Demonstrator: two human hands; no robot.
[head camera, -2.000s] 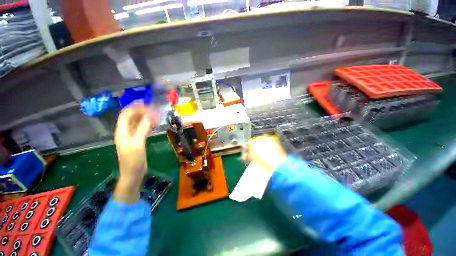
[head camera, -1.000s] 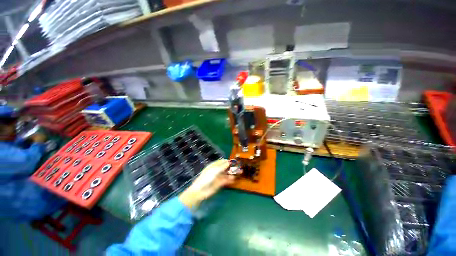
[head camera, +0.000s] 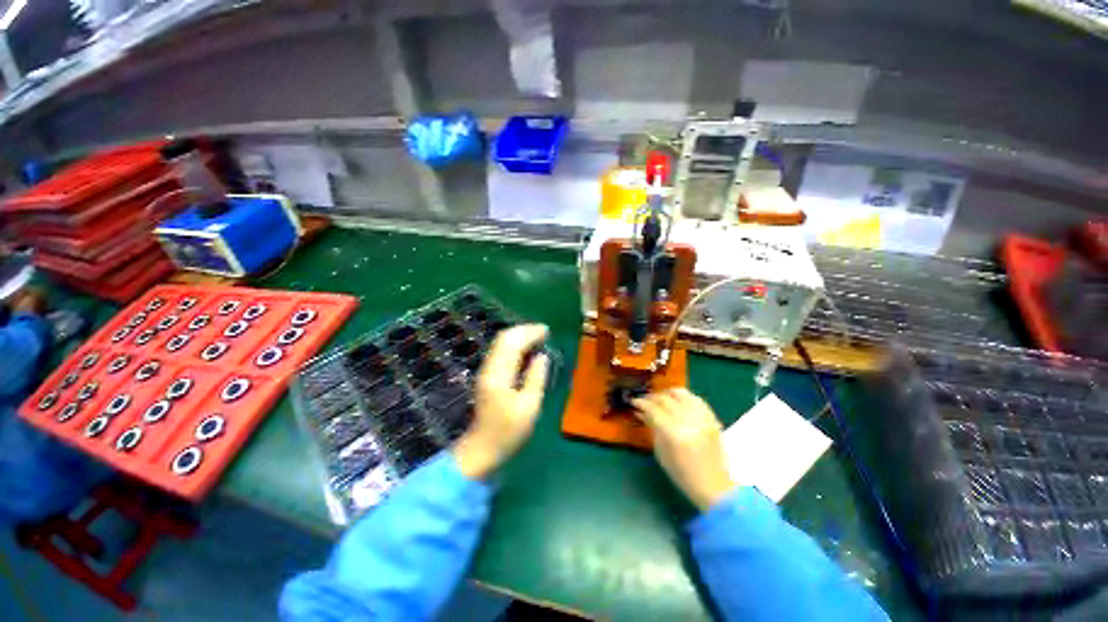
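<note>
The orange-brown hand-lever press (head camera: 587, 407) stands on the green bench, its red-tipped lever (head camera: 657, 168) upright. My right hand (head camera: 683, 440) is at the press base, fingertips at the dark nest (head camera: 625, 399); whether they grip a part is hidden. My left hand (head camera: 508, 395) is left of the press, over the right edge of the left blister tray, thumb and fingers around a small dark round workpiece (head camera: 531, 355). The clear left blister tray (head camera: 407, 377) has dark discs in many pockets.
A red tray with rows of rings (head camera: 158, 377) lies far left, with stacked red trays (head camera: 103, 219) and a blue-cased device (head camera: 231, 235) behind. A control box (head camera: 759, 286) is behind the press. White paper (head camera: 778, 447), a blue cable and stacked clear trays (head camera: 1008, 462) are on the right.
My left hand has moved from the press nest to the left, over the tray edge. My right hand has come in from the right edge to the nest. The view has shifted slightly.
</note>
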